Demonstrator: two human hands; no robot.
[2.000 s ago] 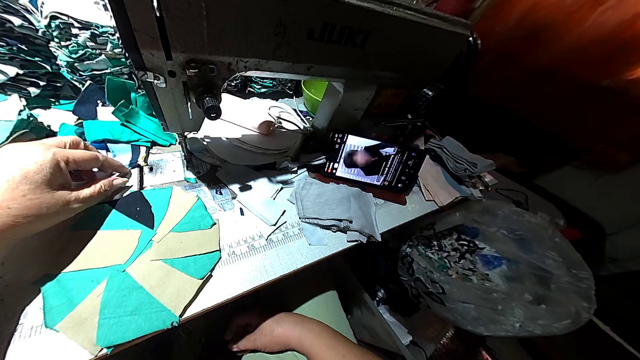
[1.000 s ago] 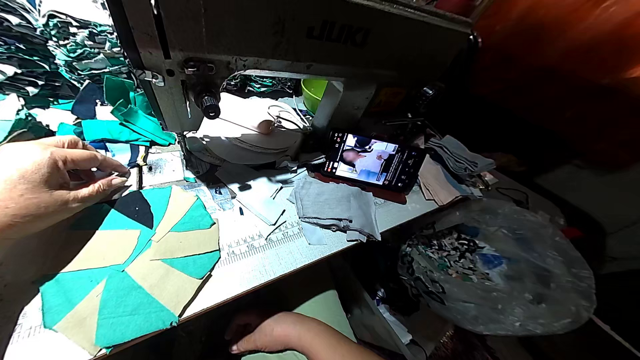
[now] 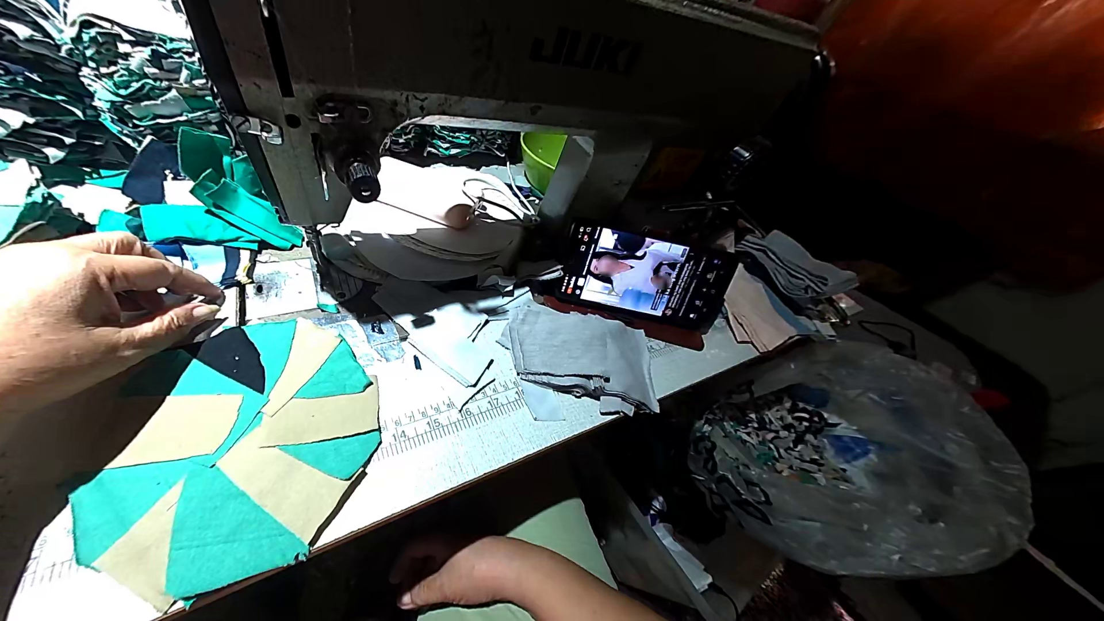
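Observation:
My left hand (image 3: 112,310) is over the table at the left, thumb and forefinger pinched beside the sewing machine's needle area; whether something thin is between them I cannot tell. Just below it lies a round patchwork (image 3: 259,466) of green, beige and black fabric wedges. The Juki sewing machine (image 3: 483,78) stands behind, its presser foot (image 3: 319,250) to the right of my fingertips. Low in the view, below the table edge, is my right hand (image 3: 457,573), near light green cloth (image 3: 561,535); its fingers are in shadow.
A phone (image 3: 647,276) with a lit screen leans beside folded grey fabric pieces (image 3: 578,354). White round pieces (image 3: 423,216) lie under the machine arm, near a green bowl (image 3: 542,159). Fabric scraps (image 3: 138,78) are heaped at back left. A clear plastic bag of scraps (image 3: 906,466) is at right.

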